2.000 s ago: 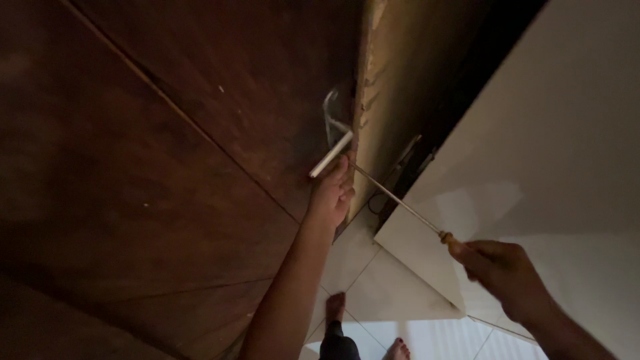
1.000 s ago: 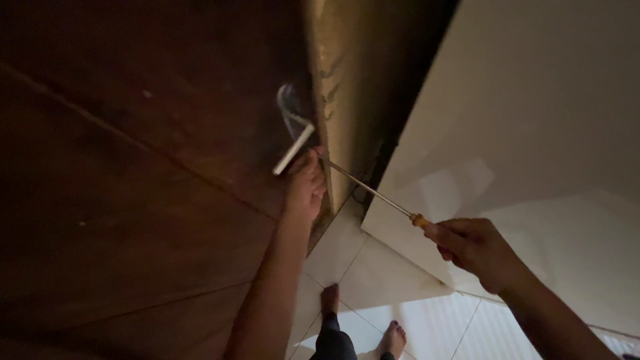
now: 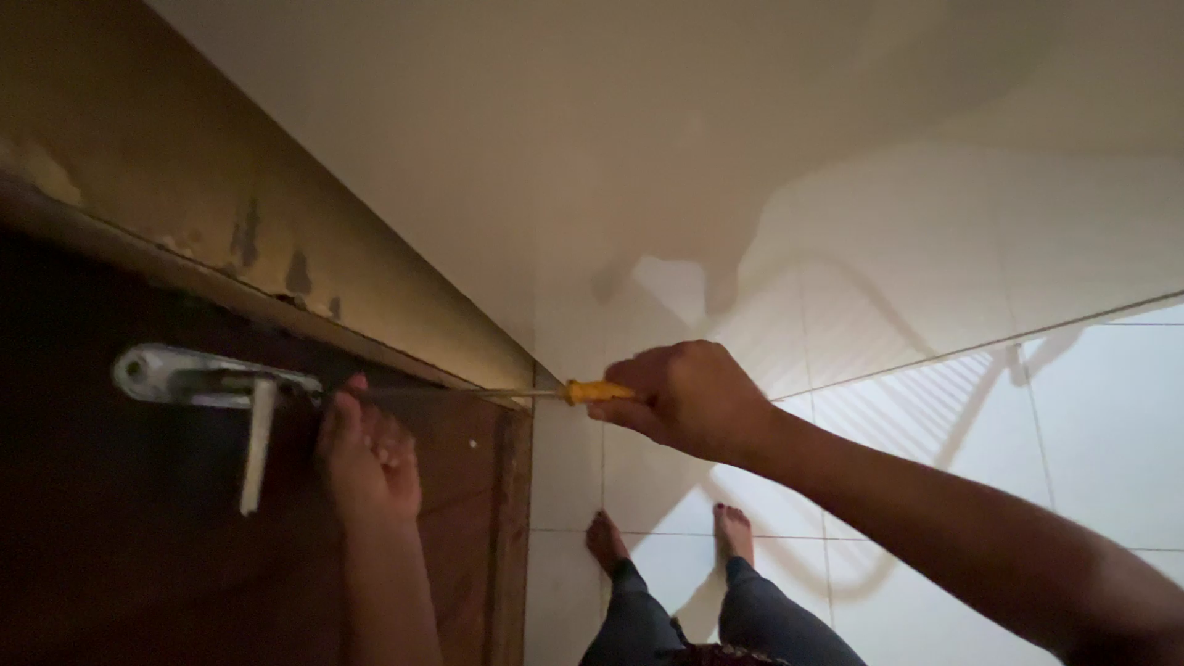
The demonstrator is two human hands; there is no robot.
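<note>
My right hand (image 3: 689,398) is closed around the yellow handle of a long screwdriver (image 3: 599,392). Its thin metal shaft runs left, across the door's edge, toward the lower end of a metal door handle plate (image 3: 213,374). A lever handle (image 3: 259,444) sticks out from that plate, which is fixed to a dark brown wooden door (image 3: 444,518). My left hand (image 3: 370,449) is beside the plate's end, fingertips close to the shaft. The screwdriver's tip is blurred, and whether the left fingers grip anything is unclear.
A worn, stained door frame (image 3: 305,250) runs along the door's edge. Beyond it a pale wall (image 3: 601,166) rises beside the tiled floor (image 3: 943,592). My bare feet (image 3: 606,541) stand on the tiles near the door.
The view has turned and shifted strongly, so the door now lies at lower left. The right hand still holds the screwdriver, and the left hand remains near the handle plate.
</note>
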